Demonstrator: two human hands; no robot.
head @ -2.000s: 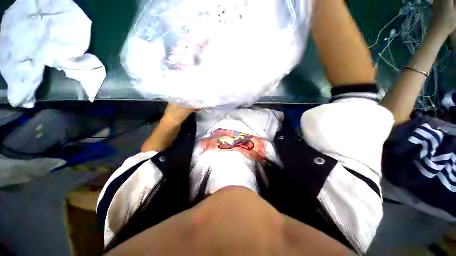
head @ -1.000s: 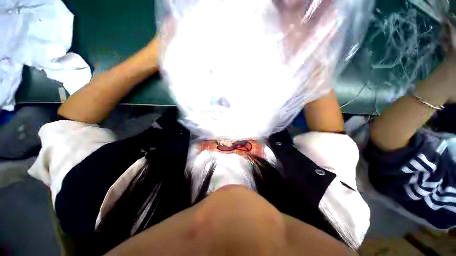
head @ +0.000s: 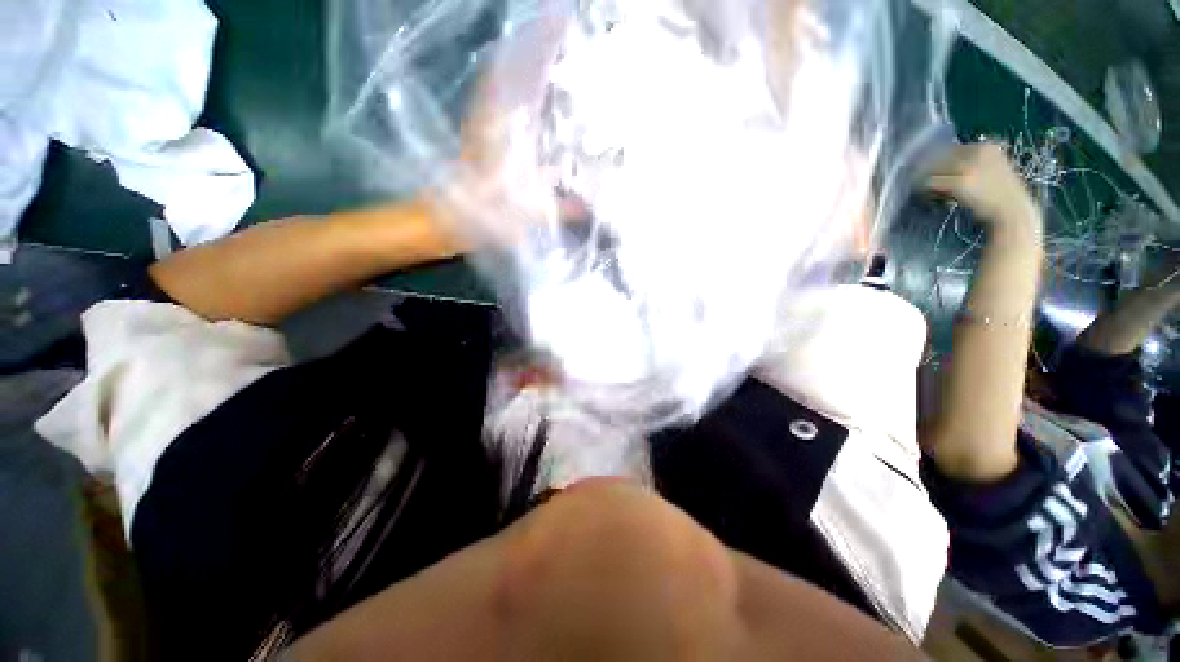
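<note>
A large clear plastic bag (head: 673, 194) with bright white contents fills the middle of the view and hangs over the worktop edge against my chest. The contents are overexposed, so single parts cannot be made out. My left forearm reaches in from the left, and my left hand (head: 498, 155) shows only blurred behind the bag's film. My right arm goes behind the bag on the right; my right hand is hidden by the plastic and glare. Whether either hand grips the bag cannot be made out.
A white cloth (head: 130, 91) lies at the left on the green worktop (head: 278, 142). Thin tangled wires (head: 1068, 194) lie at the right. A neighbouring person's arm (head: 990, 323) reaches in close to the bag's right side. A pale rail (head: 1035, 71) crosses the upper right.
The bag has shifted and come closer to my chest, with loose film spreading left. My left arm has moved slightly right. The neighbour's hand has moved left, beside the bag.
</note>
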